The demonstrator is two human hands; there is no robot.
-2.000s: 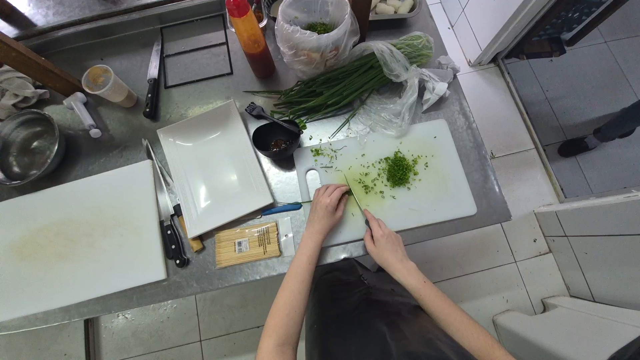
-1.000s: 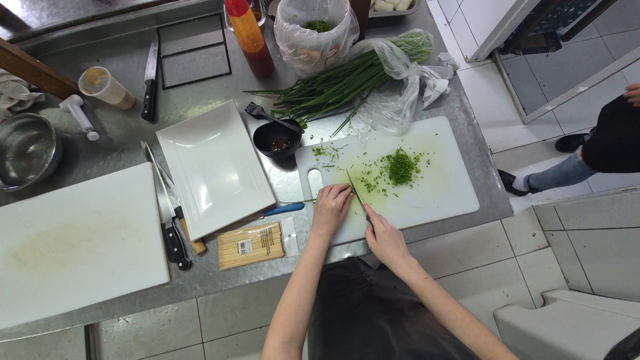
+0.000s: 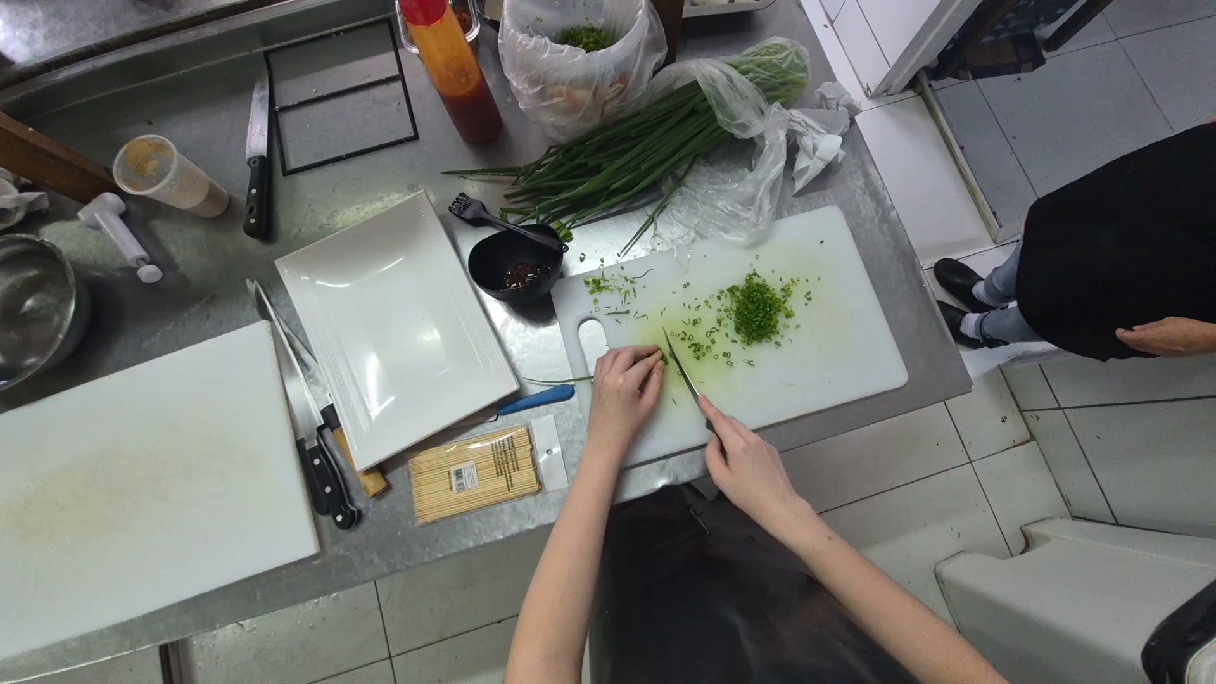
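Note:
My right hand [image 3: 746, 463] is closed on the handle of a kitchen knife [image 3: 682, 366], its blade over a white plastic cutting board [image 3: 836, 332]. Beside the blade, my left hand [image 3: 624, 391] pinches green onion stalks at the board's left part; a thin stalk end [image 3: 560, 382] sticks out to the left of it. A heap of chopped green onion [image 3: 757, 309] lies right of the knife, with loose bits scattered around it. Behind the board rests a bunch of long green onions [image 3: 627, 157], partly in a clear plastic bag [image 3: 746, 190].
Left of the board are a black bowl [image 3: 518, 266], a white rectangular plate [image 3: 399, 323], packaged wooden skewers [image 3: 475, 473], several knives [image 3: 328, 465] and another cutting board [image 3: 142, 484]. A sauce bottle [image 3: 456, 81] and a bag-lined container [image 3: 581, 66] stand behind. A person in black [image 3: 1121, 247] stands at right.
The other person has come farther into view at the right, where only a foot and lower leg showed at first. My hands have stayed at nearly the same place on the board.

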